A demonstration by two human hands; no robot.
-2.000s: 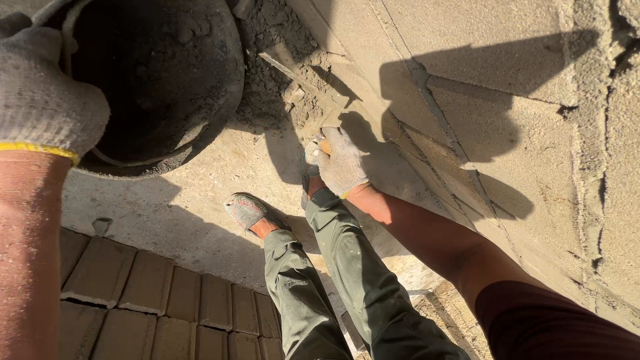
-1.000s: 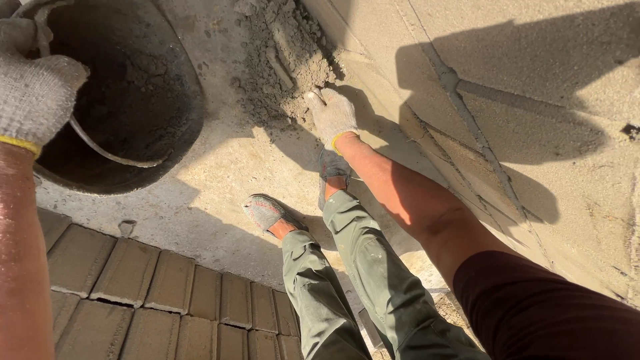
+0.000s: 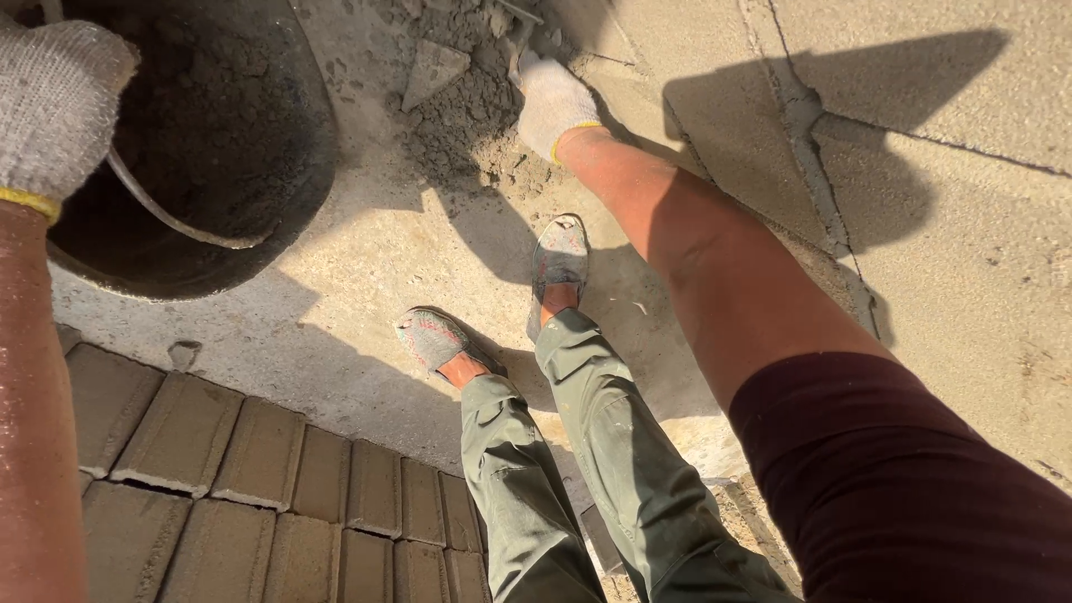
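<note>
At the upper left, my gloved left hand (image 3: pixel 63 109) is closed around the wire handle (image 3: pixel 172 219) of a dark, rounded bucket (image 3: pixel 314 167). Grey residue coats the inside of the bucket. My gloved right hand (image 3: pixel 557 105) reaches down to a heap of grey mortar (image 3: pixel 469 138) at the foot of the block wall. Its fingers are closed around a small hand tool (image 3: pixel 517 63), probably a trowel, which is mostly hidden by the glove and the mortar. A flat triangular piece (image 3: pixel 435 74) lies on the heap, left of that hand.
Rows of grey blocks (image 3: pixel 180 431) stand at the lower left. A block wall (image 3: pixel 963 276) with mortar joints rises on the right. My shoes (image 3: pixel 561 251) rest on the concrete floor (image 3: pixel 377 251) between them. A small chip lies near the blocks.
My right hand has moved up from beside my foot to the mortar heap. The bucket has tilted or turned, and its wire handle now hangs across the opening.
</note>
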